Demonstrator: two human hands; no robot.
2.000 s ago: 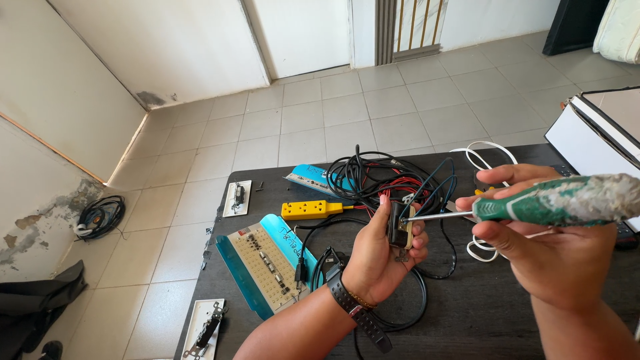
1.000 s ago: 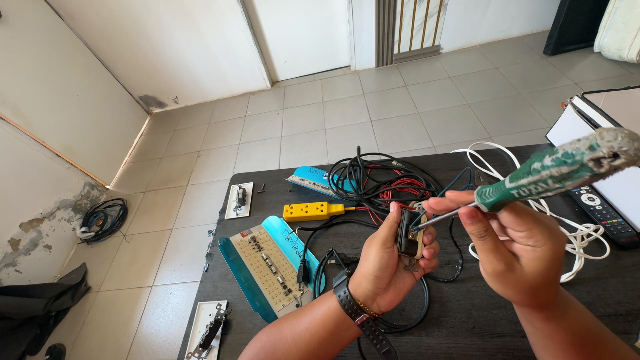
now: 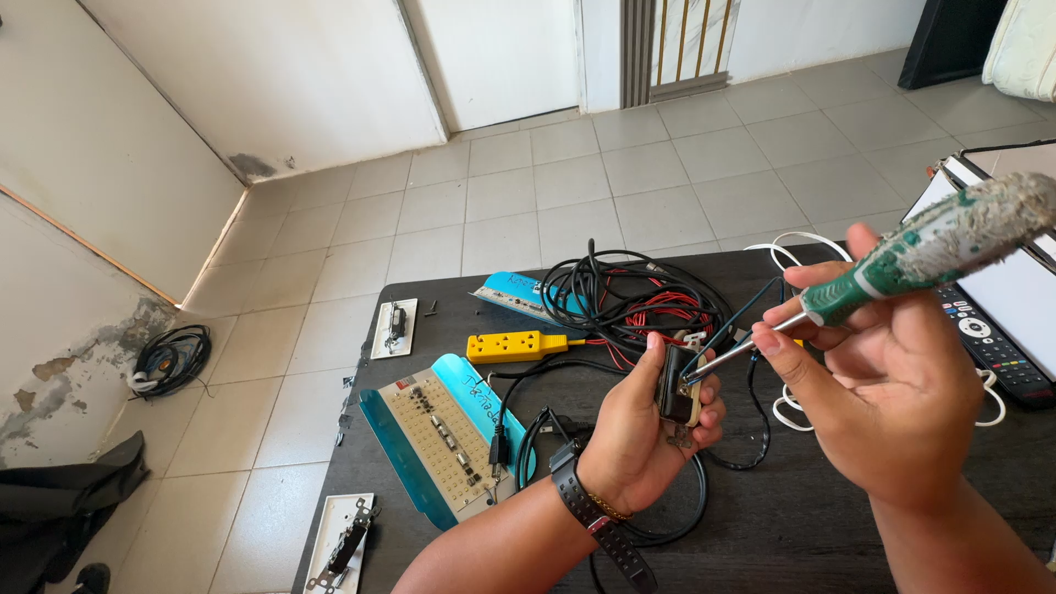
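Note:
My left hand (image 3: 639, 437), with a black watch on its wrist, holds a small black and cream electrical device (image 3: 678, 384), probably a switch or outlet, on its side. My right hand (image 3: 891, 388) grips a screwdriver (image 3: 858, 289) near the front of its worn green handle, which is crusted with pale material. The screwdriver's tip meets the side face of the device, near a screw. A dark blue wire runs up from the device area toward the right hand. Behind the device lies a coil of black and red cables (image 3: 652, 297).
On the dark table (image 3: 742, 536) lie a yellow power strip (image 3: 507, 346), a perforated board in a blue cover (image 3: 441, 437), a smaller blue-backed strip (image 3: 528, 297) and two white wall plates with devices (image 3: 395, 328) (image 3: 340, 544). A remote control (image 3: 998, 338) and white cable (image 3: 792, 412) are at right.
The screwdriver handle has turned in my right hand, whose fingers have shifted on it. The device stays in my left hand, its angle slightly changed.

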